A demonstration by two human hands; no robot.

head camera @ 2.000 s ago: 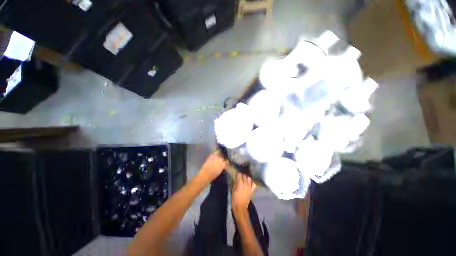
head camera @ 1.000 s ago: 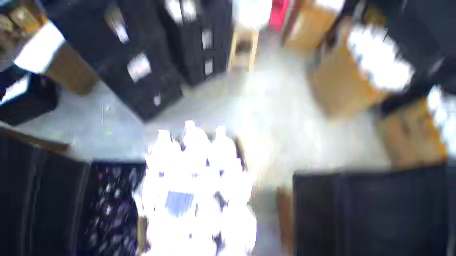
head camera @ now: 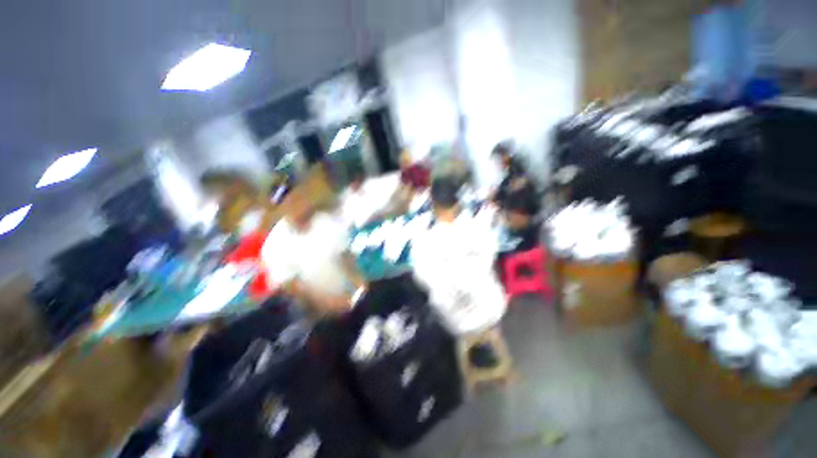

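The view is blurred and looks across the workshop; neither of my hands is in the picture. A cardboard carton [head camera: 694, 380] heaped with white cameras [head camera: 735, 318] stands nearest on the right. A second carton [head camera: 598, 293] behind it is also heaped with white cameras [head camera: 591, 230]. Whether these cameras are wrapped cannot be told.
Black crates [head camera: 403, 376] with paper labels stand at front centre-left. A person in white [head camera: 459, 268] sits on a stool [head camera: 484, 356]; others work around a green-topped table [head camera: 148, 309]. A red stool [head camera: 527, 273] stands beside them. Black crates [head camera: 658, 170] form a wall at right.
The view has swung up from the floor to the room. The heaped load close in front, gripped at its edge by both hands two seconds ago, and my hands are out of view.
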